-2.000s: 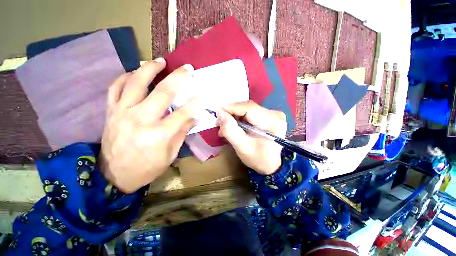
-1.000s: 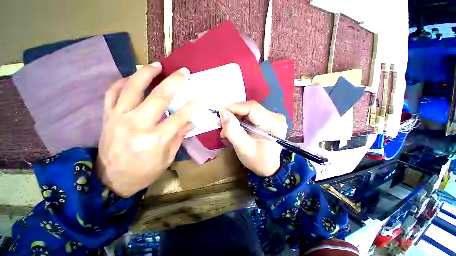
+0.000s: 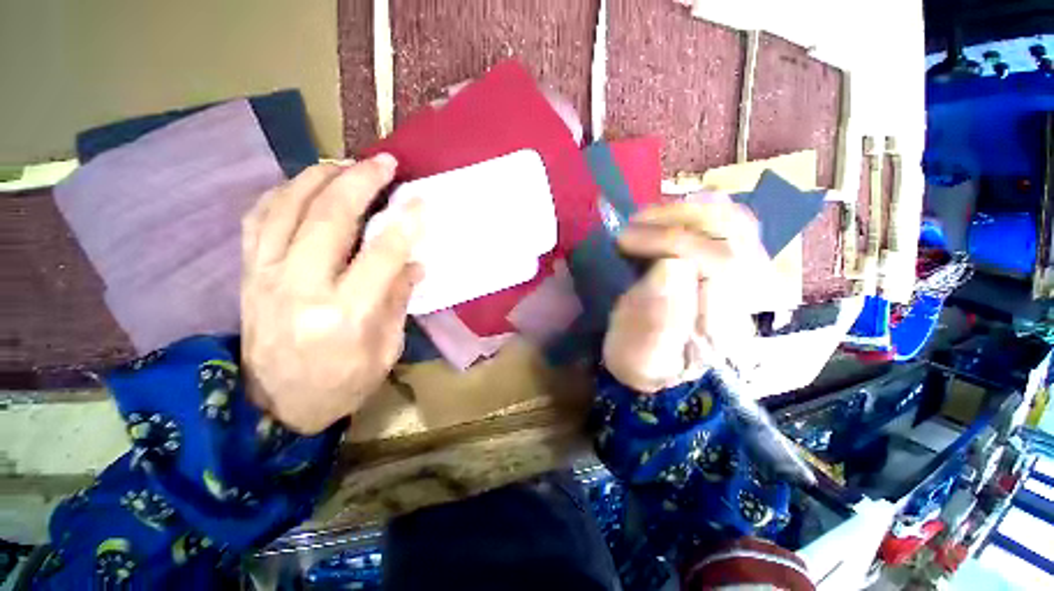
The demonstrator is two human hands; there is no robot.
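A white card (image 3: 491, 225) with rounded corners lies on a dark red piece (image 3: 499, 110). My left hand (image 3: 324, 289) rests on the card's left end, fingertips pressing it; the card's left edge is hidden. My right hand (image 3: 682, 289) is blurred, to the right of the card and off it. It holds the pen (image 3: 763, 427), whose blurred barrel points down to the right below the hand. A dark grey piece (image 3: 601, 271) and a second red piece (image 3: 638, 165) lie beside and partly behind my right hand.
A mauve piece (image 3: 173, 219) lies over a dark piece at left. Maroon sheet blocks (image 3: 480, 35) run behind, with a tan board (image 3: 173, 58) at top left. Another dark grey piece (image 3: 784, 210) lies at right. A blue bucket (image 3: 919, 329) stands beyond the board's right end.
My right hand has lifted off the card and moved right with the pen, which now points down more steeply. My left hand stays on the card. The view has shifted slightly.
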